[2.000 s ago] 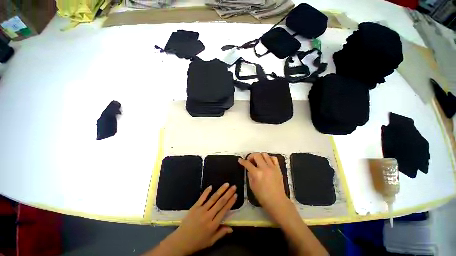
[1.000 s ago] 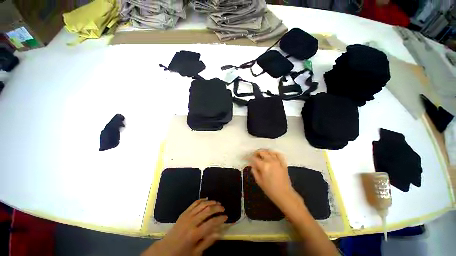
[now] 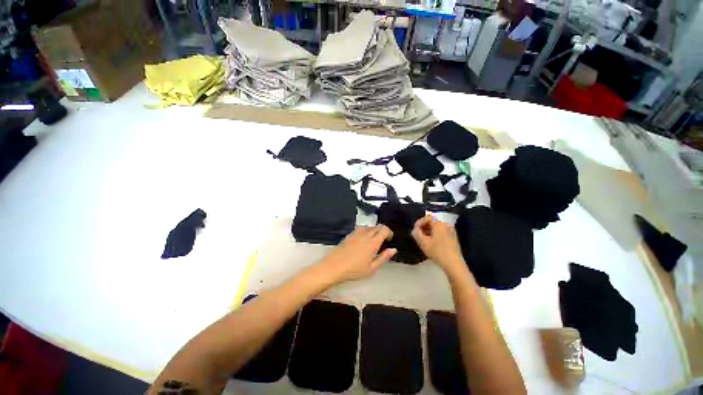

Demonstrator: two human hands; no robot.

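Observation:
Four black fabric panels lie in a row on the gluing board [image 3: 308, 275] at the near edge, the second from left [image 3: 324, 346] fully visible and the outer two partly behind my forearms. My left hand [image 3: 365, 251] is at the left edge of the middle panel stack [image 3: 404, 245], thumb and fingers apart; its hold is unclear. My right hand [image 3: 438, 241] pinches a black panel at the stack's upper right edge. The left panel stack [image 3: 324, 207] and right panel stack [image 3: 496, 247] stand on either side.
The glue bottle [image 3: 572, 356] lies at right, near loose black pieces [image 3: 598, 310]. The far-right black stack [image 3: 534, 183] and black straps [image 3: 436, 194] are behind the stacks. A black scrap [image 3: 185, 234] lies left. Beige-grey piles [image 3: 374, 73] and yellow fabric [image 3: 183, 79] stand at the far edge.
Both hands have moved away from the panel row to the middle stack. My right fingers have closed at its edge. The camera view has tilted up, showing more of the room.

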